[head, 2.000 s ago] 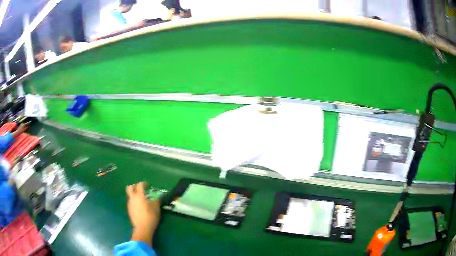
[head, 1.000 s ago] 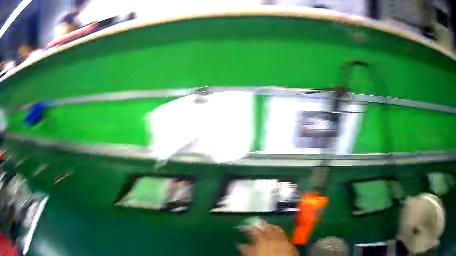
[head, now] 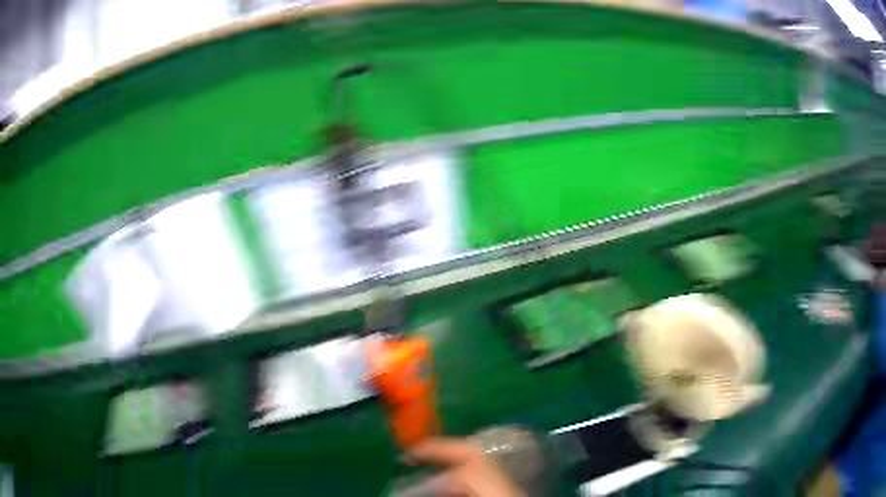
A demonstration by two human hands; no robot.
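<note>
A blurred hand, which looks like my right hand (head: 468, 470), is cut off by the bottom edge. Its fingers point left, at the lower end of the orange electric screwdriver (head: 409, 390); whether they touch it or grip anything is unclear. A greyish patch lies below the fingers. The screwdriver hangs in front of the right end of a tablet assembly with a silver-white battery (head: 309, 379). A tablet with a pale green battery (head: 153, 417) lies at left, another green one (head: 568, 318) at right. My left hand is not in view.
The round grey screw dish (head: 518, 448) is right beside the hand. A cream desk fan (head: 695, 357) stands right, by a white-bordered black panel (head: 607, 448). Another pale green part (head: 716, 258) lies behind. White sheets (head: 175, 272) hang on the partition. Blue clothing of a person (head: 863, 437) shows far right.
The view has swung right, so the screwdriver and tablets appear further left. The visible hand is now beside the dish and screwdriver; the pale item seen at its fingers earlier is not clearly visible.
</note>
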